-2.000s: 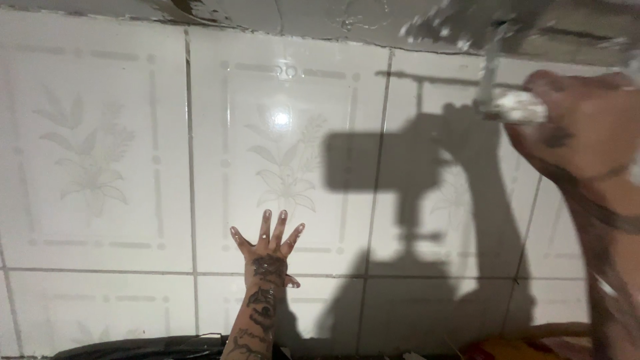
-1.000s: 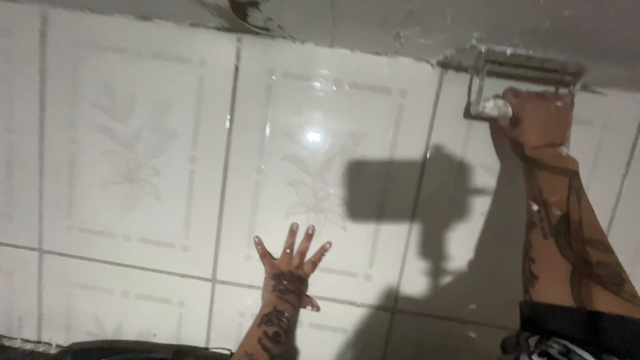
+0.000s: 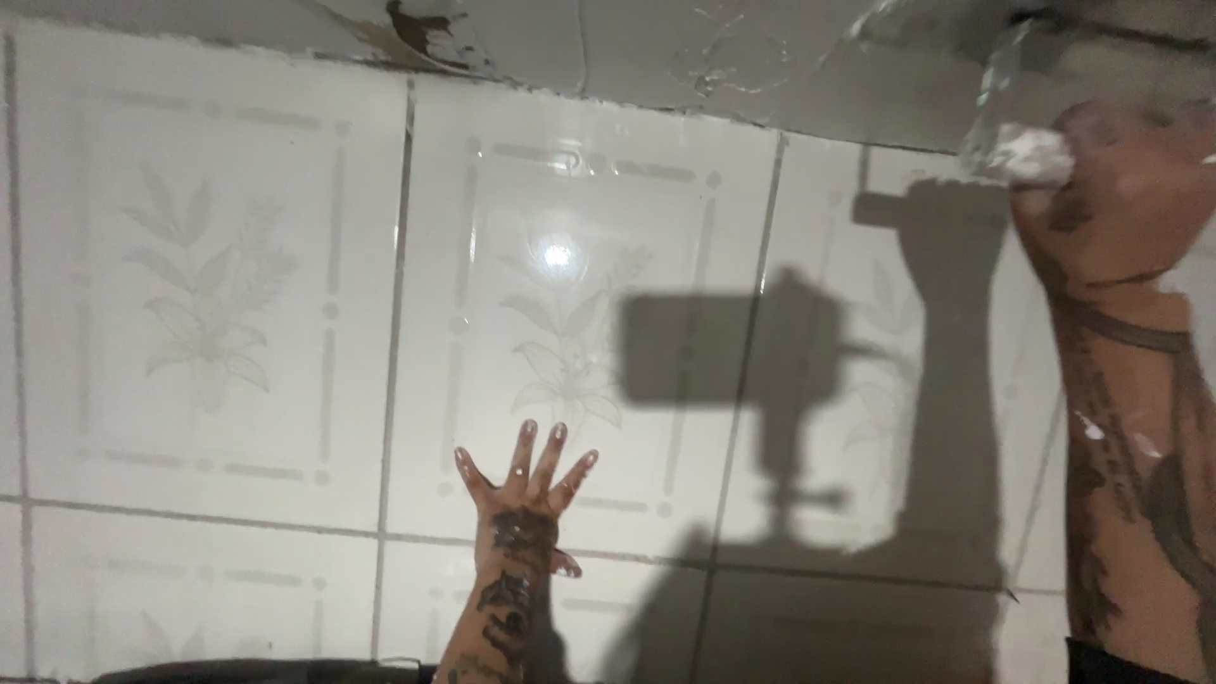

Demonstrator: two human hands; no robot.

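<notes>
My left hand (image 3: 521, 503) rests against the white tiled wall (image 3: 589, 228), its fingers spread and nothing held. Its fingertips are wet or smeared white. At the upper right, my right hand (image 3: 1130, 190) is closed around the handle of a hand tool (image 3: 1035, 157), which looks like a plastering trowel. White paste coats the handle end, and a thin metal arm rises from it toward the grey surface (image 3: 646, 57) above the tiles. The blade is blurred and partly out of view.
A jagged edge (image 3: 589, 100) divides the tiles from the grey surface. A brown patch (image 3: 423, 28) marks that surface near the top. Shadows of my arm and of a mounted device (image 3: 731, 351) fall on the tiles. A dark object (image 3: 266, 671) lies along the bottom edge.
My right hand has moved with the tool relative to the tiles and now appears larger at the right edge. My left hand stays spread on the tiles. The view has shifted.
</notes>
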